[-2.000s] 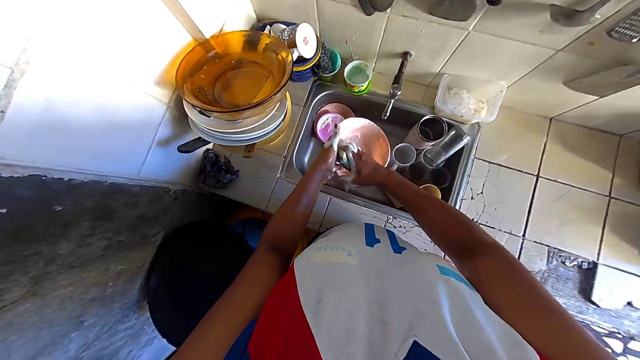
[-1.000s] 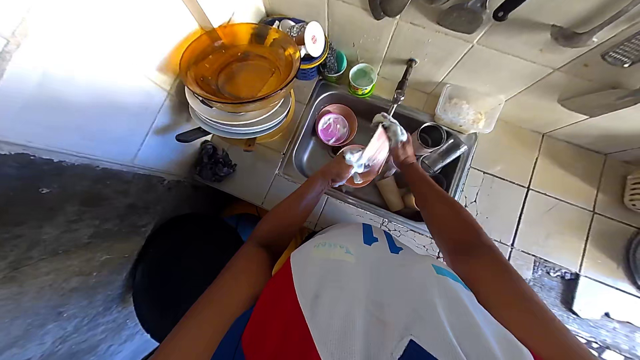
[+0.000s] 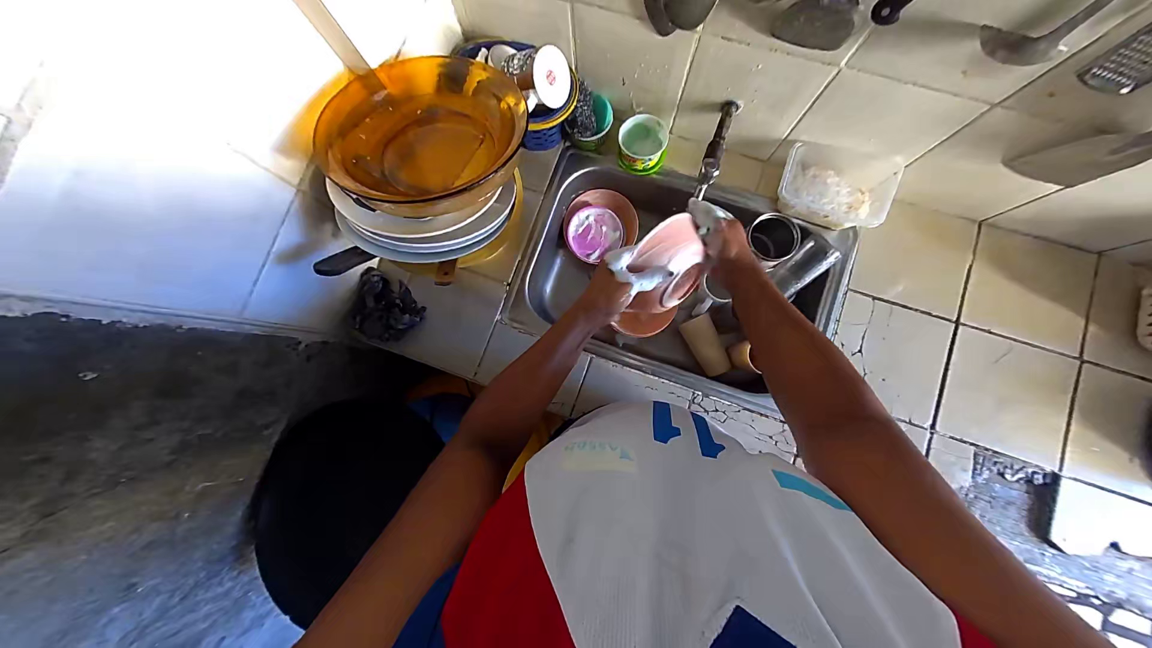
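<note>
A pink bowl [image 3: 669,245] is held tilted above the metal sink [image 3: 560,292], between my two sudsy hands. My left hand [image 3: 621,281] grips its near left edge. At its far right side is my right hand [image 3: 720,236], covered in foam or a soapy cloth; which one I cannot tell. Under them lies another pinkish bowl [image 3: 643,324]. Left of the hands a small purple dish with suds [image 3: 594,234] rests in a brownish bowl [image 3: 621,205]. A tan cup [image 3: 705,346], a metal cup [image 3: 774,238] and a clear glass [image 3: 810,265] lie at the sink's right.
An amber glass bowl [image 3: 423,130] tops a stack of plates [image 3: 432,236] left of the sink. Behind the sink are a faucet [image 3: 715,148], a green tub [image 3: 643,144] and a clear plastic container [image 3: 839,184]. A crumpled black bag [image 3: 385,306] lies by the plates. Utensils hang above.
Two seconds ago both hands were close together over a large pinkish bowl in the sink. They have since moved apart, with a pink bowl raised between them; the right hand is nearer the faucet.
</note>
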